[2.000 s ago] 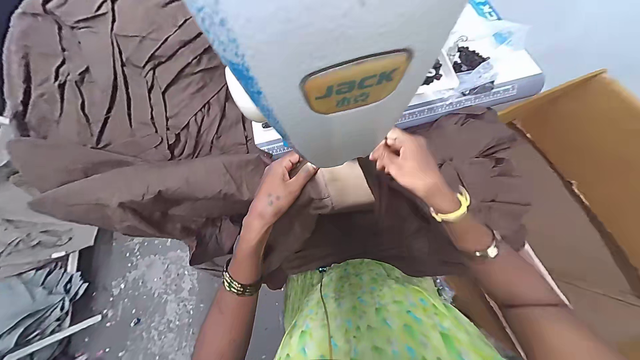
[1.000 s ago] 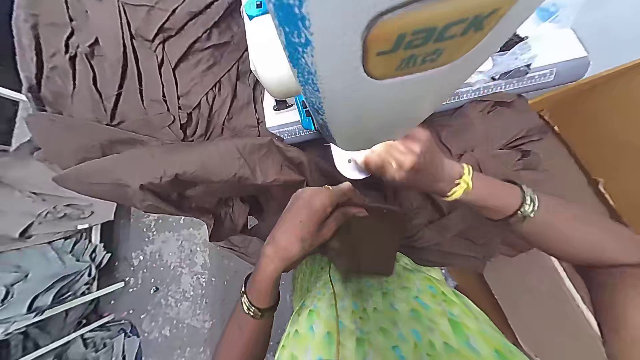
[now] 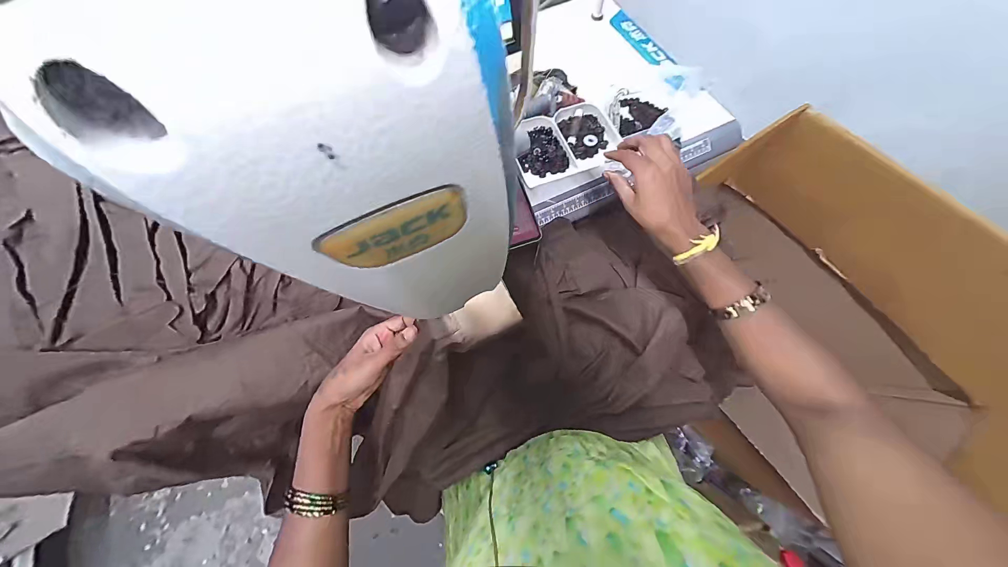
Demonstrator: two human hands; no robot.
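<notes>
A white Jack sewing machine head (image 3: 315, 181) fills the upper left and hides what lies beneath it. Brown fabric (image 3: 504, 394) runs under it and over my lap, with a beige piece (image 3: 484, 315) showing at the machine's lower edge. My left hand (image 3: 366, 366) pinches the brown fabric just below the machine head. To the right, my right hand (image 3: 654, 185) hovers at the edge of a white divided tray (image 3: 563, 165) of dark buttons, fingers bent and slightly apart; whether anything small is between them cannot be told.
A large cardboard box (image 3: 890, 189) stands at the right. More dark buttons (image 3: 639, 114) lie by clear plastic behind my right hand. A ruler strip (image 3: 571, 206) edges the machine table. Gathered brown fabric (image 3: 94, 260) spreads at the left.
My right hand has left the fabric under the machine and moved right to the button tray. My left hand stays at the fabric. The view has shifted, showing more of the tray.
</notes>
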